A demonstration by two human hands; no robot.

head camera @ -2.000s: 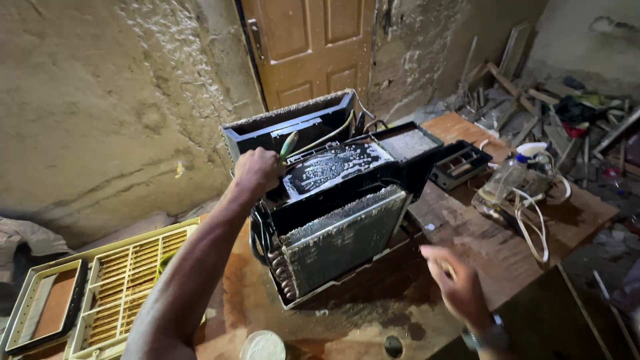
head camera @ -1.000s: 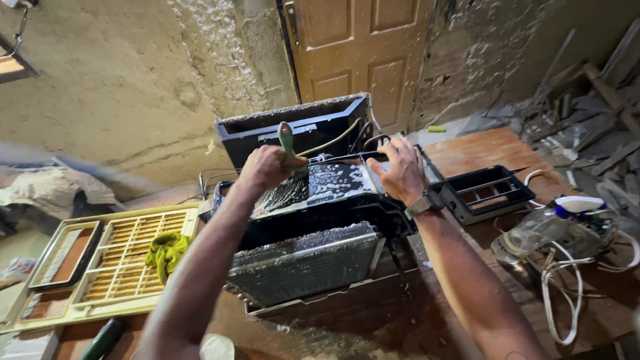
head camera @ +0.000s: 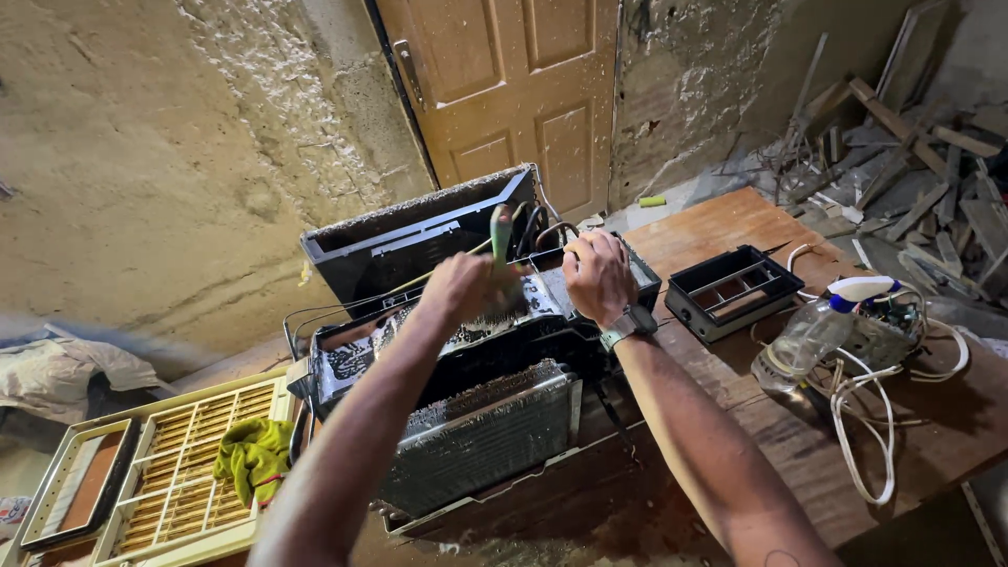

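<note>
An opened window air conditioner (head camera: 339,370) stands on the wooden table, its wet black top spotted with foam. Finned coils show at its near side (head camera: 488,441) and along its back edge. My left hand (head camera: 465,287) is closed around a brush with a green handle (head camera: 501,232); the bristles, blurred, touch the foamy middle of the top. My right hand (head camera: 600,276), with a watch on its wrist, rests on the top's right part, fingers bent over the edge near a dark pipe. Whether those fingers grip the edge is hard to tell.
Right of the unit lie a black frame box (head camera: 732,291), a clear spray bottle (head camera: 807,339) and white cables (head camera: 886,441). A cream grille (head camera: 189,472) with a yellow-green cloth (head camera: 256,461) is at left. Behind are a door (head camera: 512,94) and scrap wood (head camera: 906,150).
My right hand has come from beside the unit onto its top. The brush in my left hand has moved right along the top. The view has shifted closer.
</note>
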